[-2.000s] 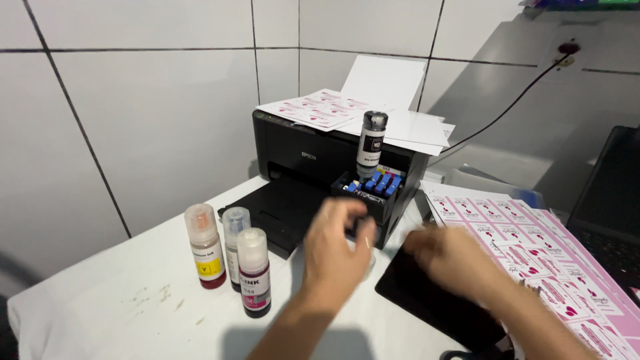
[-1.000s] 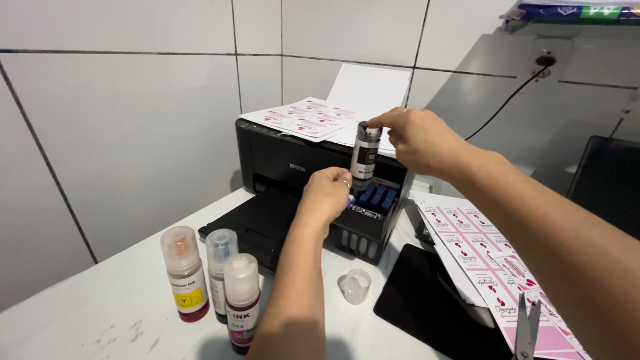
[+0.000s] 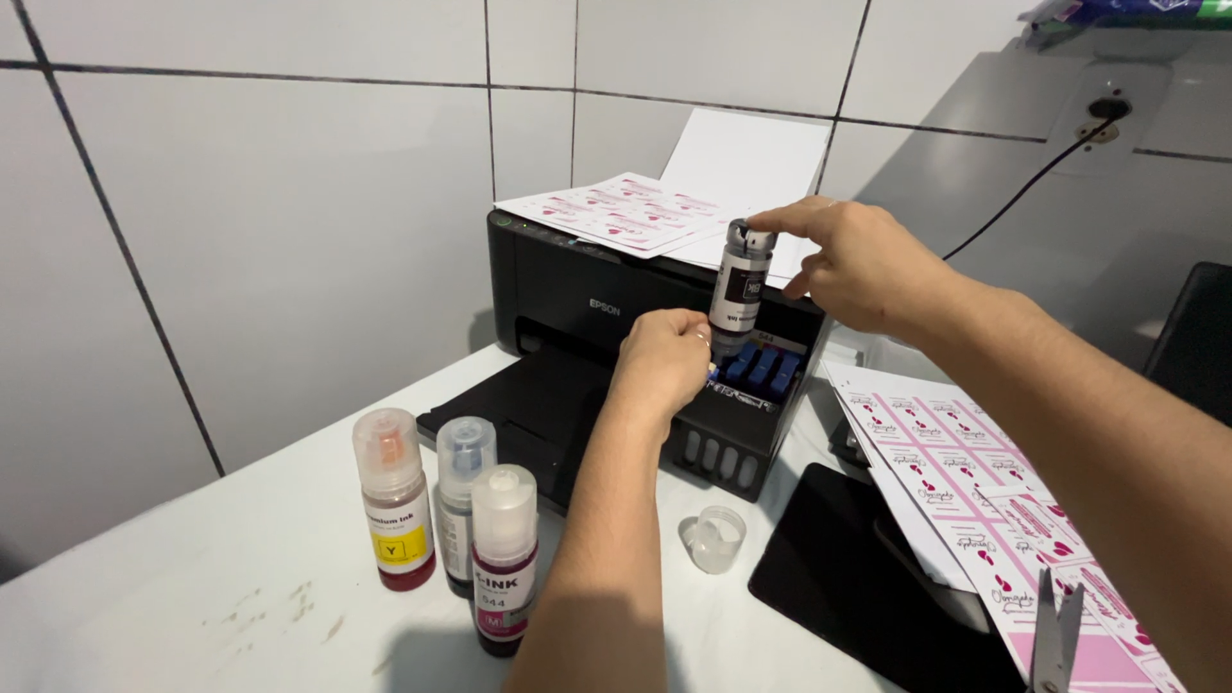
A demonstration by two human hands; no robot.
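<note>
A black ink bottle (image 3: 739, 289) stands upside down, slightly tilted, over the left end of the ink tank bay of a black Epson printer (image 3: 577, 279). The fingertips of my right hand (image 3: 857, 255) rest on its upturned base. My left hand (image 3: 664, 364) is beside the bottle's lower part, fingers curled; whether they grip it is hidden. Blue tank caps (image 3: 762, 368) sit right of the bottle. Three capped bottles stand at the left front: one with a yellow label (image 3: 395, 520), one with a blue inner cap (image 3: 465, 500), one with a magenta label (image 3: 504, 577). A loose clear cap (image 3: 717, 539) lies on the table.
Printed sheets (image 3: 616, 214) lie on the printer; its output tray (image 3: 520, 414) sticks out forward. At right are a black flat pad (image 3: 837, 568), pink printed sheets (image 3: 962, 462) and open scissors (image 3: 1056, 626). A cable (image 3: 1020, 188) runs from a wall socket.
Two seconds ago both hands were in front of the printer, away from the bottle. My right hand has moved up onto the bottle's base, and my left hand has come beside its lower part.
</note>
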